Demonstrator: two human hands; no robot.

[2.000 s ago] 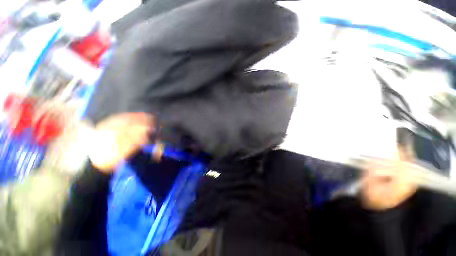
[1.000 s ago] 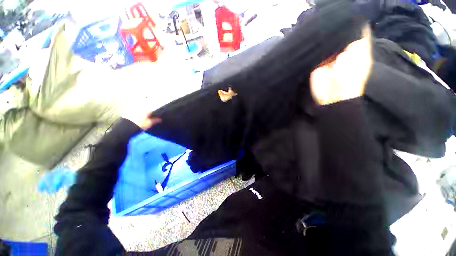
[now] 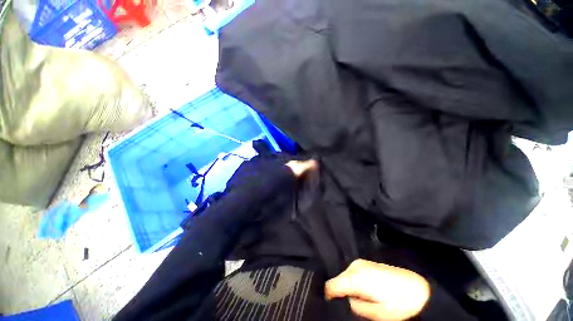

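Observation:
A large black garment [image 3: 402, 125] lies heaped over the table edge and hangs towards my lap. My left hand [image 3: 303, 168] is at the garment's lower left edge, with only some fingers showing; the cloth hides the rest and I cannot tell its grip. My right hand [image 3: 380, 289] is at the bottom centre, close to my body, with its fingers curled on a black cloth edge below the heap.
A blue crate [image 3: 169, 163] with black strings and scraps stands on the floor at left. Beige sacks [image 3: 69, 94] lie beyond it. A blue basket [image 3: 75, 24] and a red stool [image 3: 130, 11] are at top left. The white table [image 3: 546, 182] shows at right.
The garment, earlier stretched up between my hands, now lies heaped on the table. My left hand has moved right and my right hand has come down towards my lap. The view has shifted.

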